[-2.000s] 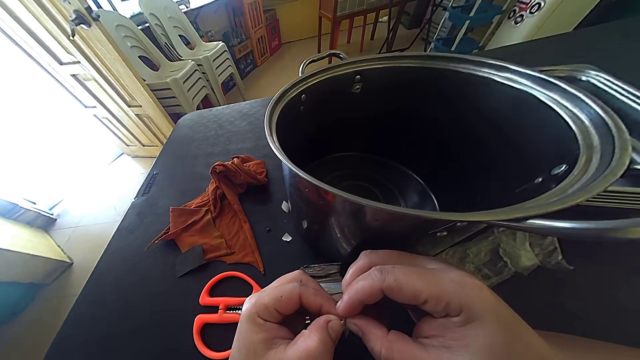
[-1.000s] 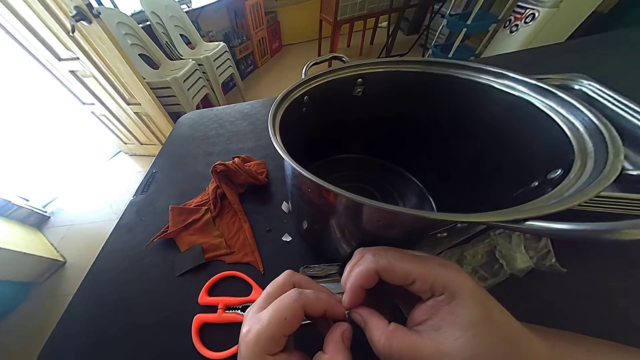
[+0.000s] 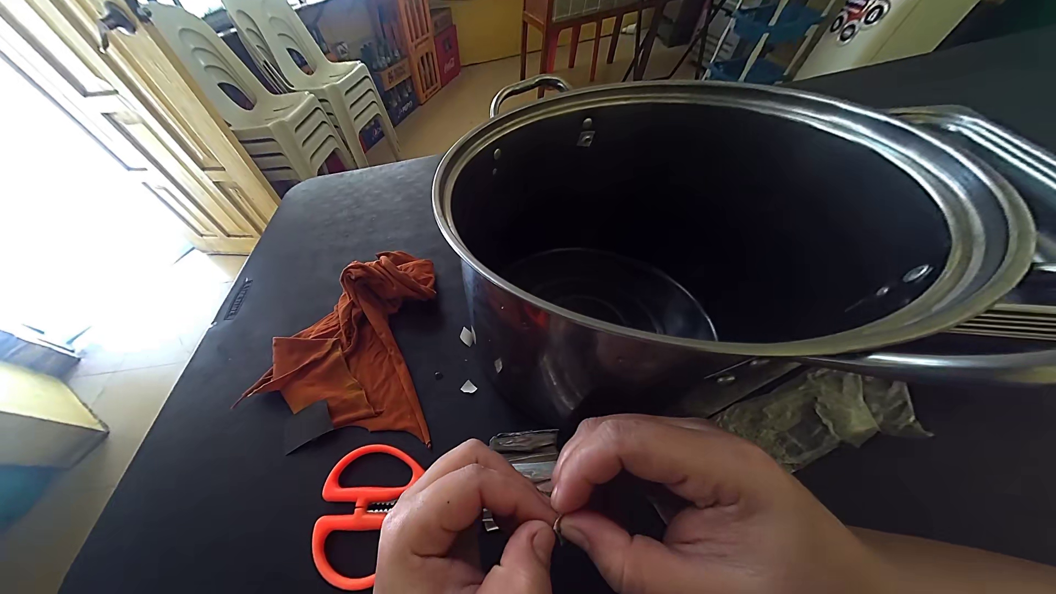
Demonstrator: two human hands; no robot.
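Observation:
My left hand [image 3: 474, 524] and my right hand [image 3: 685, 503] meet at the fingertips low in the view, in front of a large steel pot [image 3: 569, 330]. Between the thumbs and index fingers they pinch a tiny curved piece [image 3: 558, 525], too small to identify. Orange-handled scissors [image 3: 363, 520] lie just left of my left hand, their blades partly hidden by it. Behind my fingers is a flat, shiny strip-like item [image 3: 528, 450], partly covered. A crumpled rust-orange cloth [image 3: 355, 355] rests beyond the scissors.
Small white flakes [image 3: 468, 387] lie on the black table [image 3: 198, 445] beside the pot. A crumpled clear plastic bag [image 3: 825, 412] is at the pot's right front. Stacked plastic chairs [image 3: 289, 107] and a wooden door [image 3: 190, 148] stand beyond the table.
My left fingers have shifted slightly against the right ones, and the curved piece now shows between the fingertips. Pot, cloth and scissors have stayed in place.

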